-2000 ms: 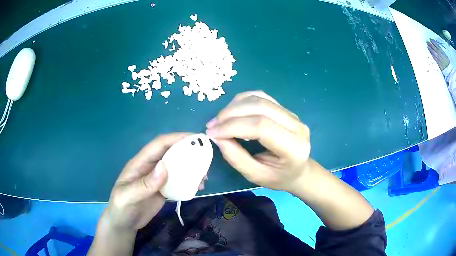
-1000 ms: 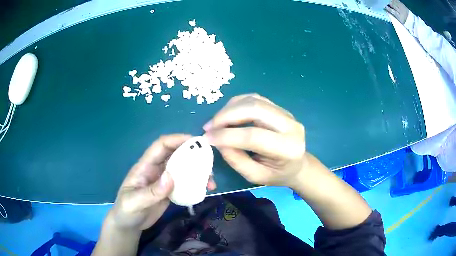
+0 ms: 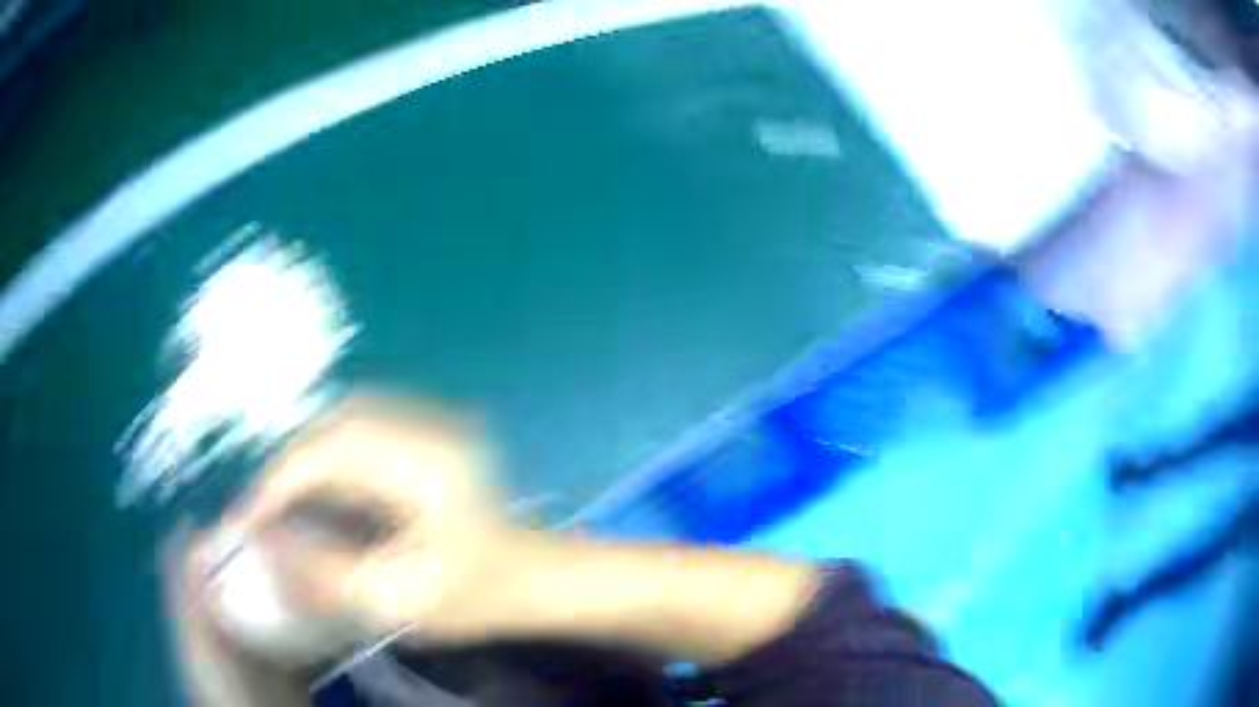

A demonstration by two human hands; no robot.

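Observation:
The frame is strongly blurred. The white device (image 3: 269,608) shows as a pale shape at the lower left, between my hands. My left hand (image 3: 207,642) is blurred at its left side, partly cut off by the lower edge, and seems to hold it. My right hand (image 3: 401,511) is over the device with its fingers bent; whether it pinches a plug cannot be told. The heap of small white plugs (image 3: 262,339) lies on the green tabletop (image 3: 594,249) beyond my hands.
A pale rail (image 3: 318,111) curves along the far side. A white sheet (image 3: 967,111) is at the upper right, with part of a person in light clothing (image 3: 1146,249) beside it. Blue stools (image 3: 815,442) stand below the table edge on the light blue floor (image 3: 967,553).
The view has swung to the right, so the heap and my hands now show further left. The right hand now covers more of the device. The device at far left has left the picture.

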